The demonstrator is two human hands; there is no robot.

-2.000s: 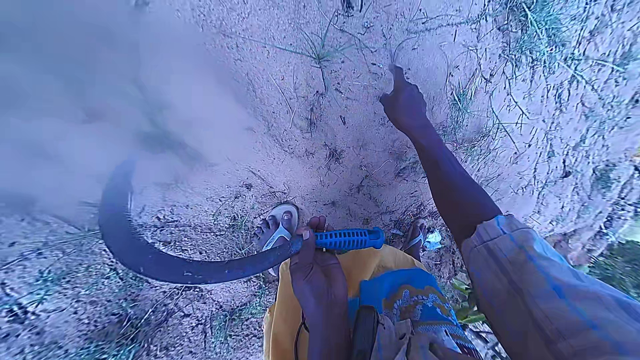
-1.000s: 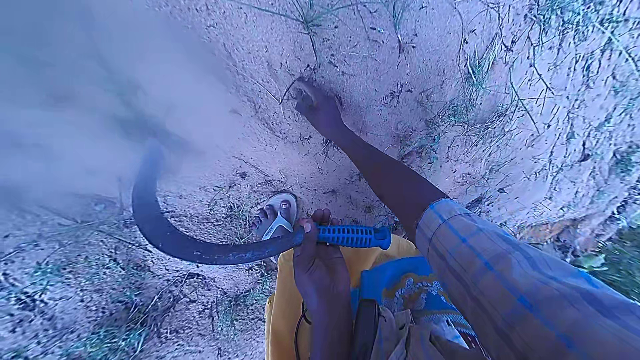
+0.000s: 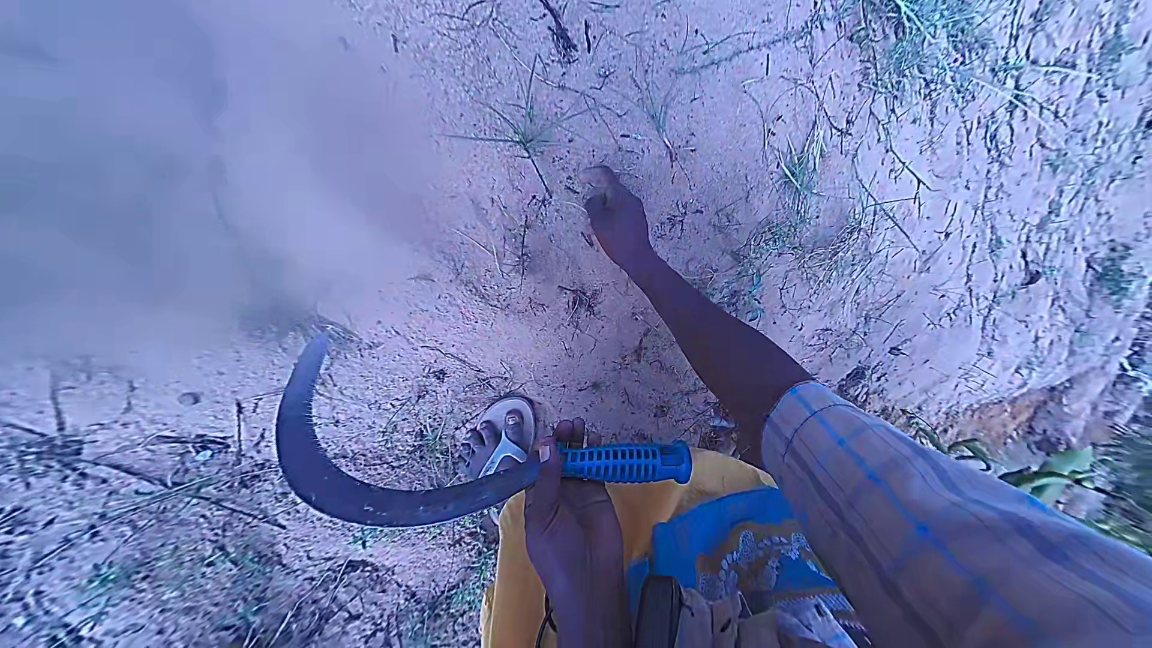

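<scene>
My left hand (image 3: 573,504) holds a sickle by the blade end of its blue plastic handle (image 3: 625,463), near my waist. The dark curved blade (image 3: 387,506) reaches to the left, its toothed inner edge facing up in the view and its tip near the ground in the picture. My right hand (image 3: 619,216) is stretched forward over sandy soil, fingers bent, beside small grass tufts. Its fingertips are blurred, so I cannot tell whether they hold anything. A checked sleeve (image 3: 900,504) covers my upper right arm.
A sandaled foot (image 3: 504,436) stands beside the blade, below yellow cloth (image 3: 517,576). A grass tuft (image 3: 526,133) grows ahead of my right hand. Dry twigs (image 3: 135,472) lie at lower left. A pale haze (image 3: 180,180) covers the upper left. Green leaves (image 3: 1057,472) stand at the right.
My right hand moved left to the ground by a grass stem between the first two frames, and is now at a slightly different spot over the soil. My left hand keeps hold of the sickle.
</scene>
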